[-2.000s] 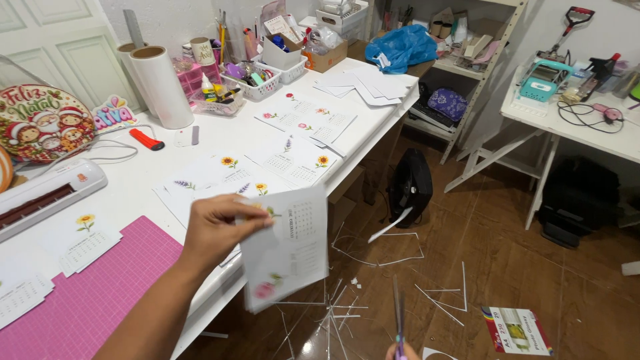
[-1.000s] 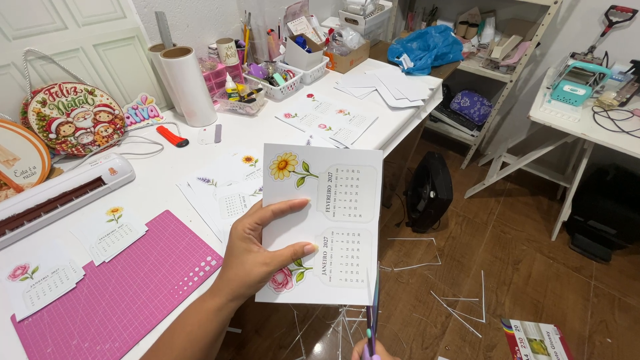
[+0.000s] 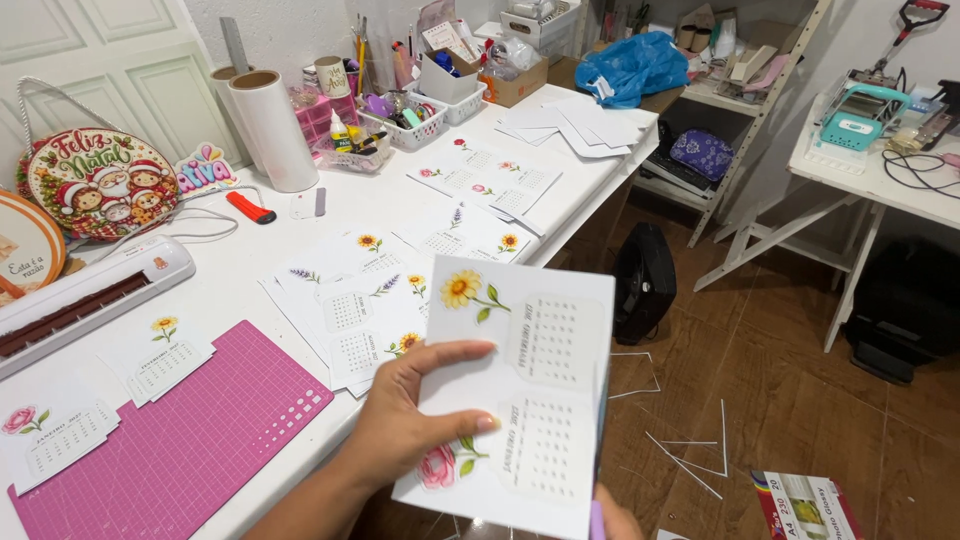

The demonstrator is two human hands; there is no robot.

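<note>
A white paper sheet (image 3: 480, 375) printed with two calendar blocks, a yellow flower and a pink rose is gripped at its left side between the thumb and fingers of my left hand (image 3: 420, 409). At the sheet's lower right edge my right hand (image 3: 616, 517), mostly out of frame, holds scissors with a purple handle (image 3: 597, 521); their blades are largely hidden behind the sheet. Cut calendar cards (image 3: 67, 435) lie on a pink cutting mat (image 3: 202, 427) at the left. More printed sheets (image 3: 349, 330) lie on the white table beyond my left hand.
A laminator (image 3: 97, 300), a red utility knife (image 3: 251, 208), white rolls (image 3: 274, 135) and baskets (image 3: 420, 131) stand or lie on the table. Thin paper strips (image 3: 686, 469) and a photo paper packet (image 3: 806, 506) are on the floor, near a black appliance (image 3: 645, 285).
My left hand has turned the sheet and brought it up facing me. My right hand, with the scissors, has come from apart from the sheet to its right edge.
</note>
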